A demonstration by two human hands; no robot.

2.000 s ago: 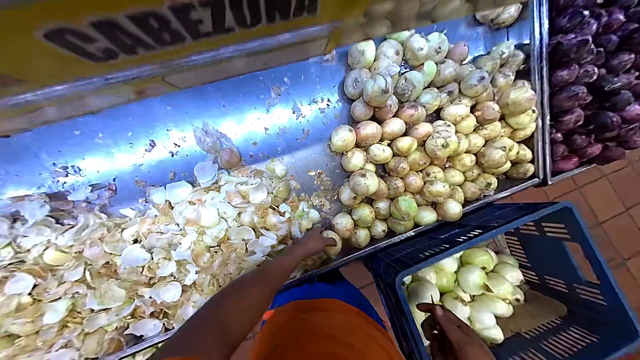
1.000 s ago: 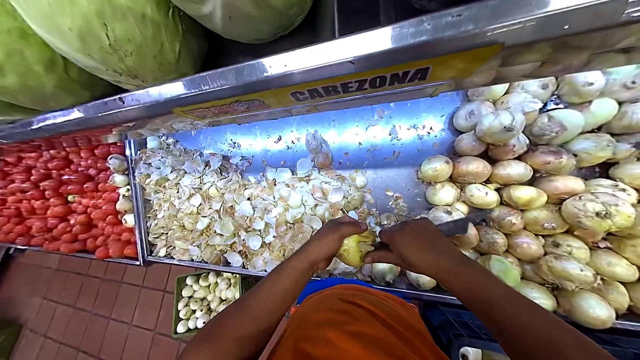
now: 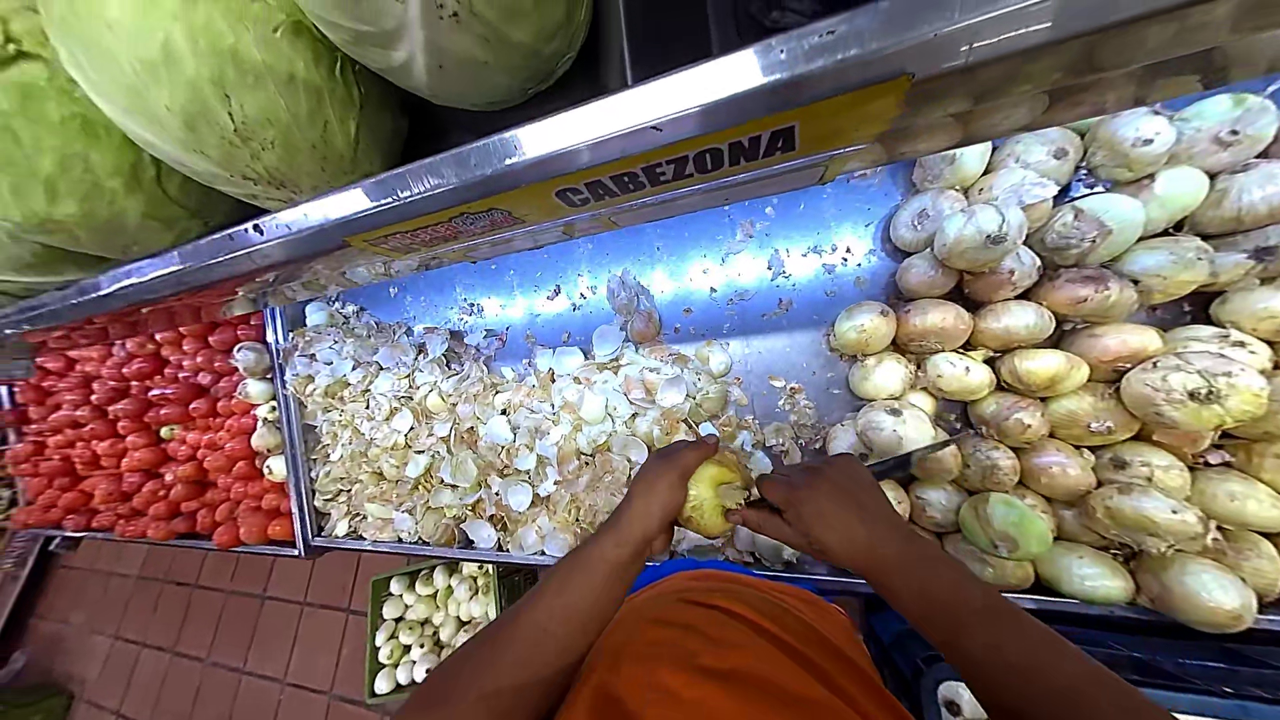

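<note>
My left hand (image 3: 668, 490) grips a yellowish onion (image 3: 708, 497) from its left side, over the front edge of the metal bin. From the right, my right hand (image 3: 825, 505) touches the onion's side with thumb and fingers. A knife blade (image 3: 912, 455) sticks out behind the right hand, pointing right; its handle is hidden in that hand. Beneath and left of the hands lies a heap of loose onion skins (image 3: 470, 440). Unpeeled onions (image 3: 1090, 410) are piled to the right.
Red tomatoes (image 3: 140, 430) fill the bin at left, beyond a metal divider (image 3: 290, 430). Green cabbages (image 3: 220, 90) lie above the metal rail. A green crate (image 3: 376, 630) of pale onions stands on the tiled floor (image 3: 240, 620). Part of a dark blue crate (image 3: 900, 650) shows at lower right.
Two seconds ago my left hand was at the bin's front edge and my right hand over the blue crate; both are now together at the onion. The view has swung left.
</note>
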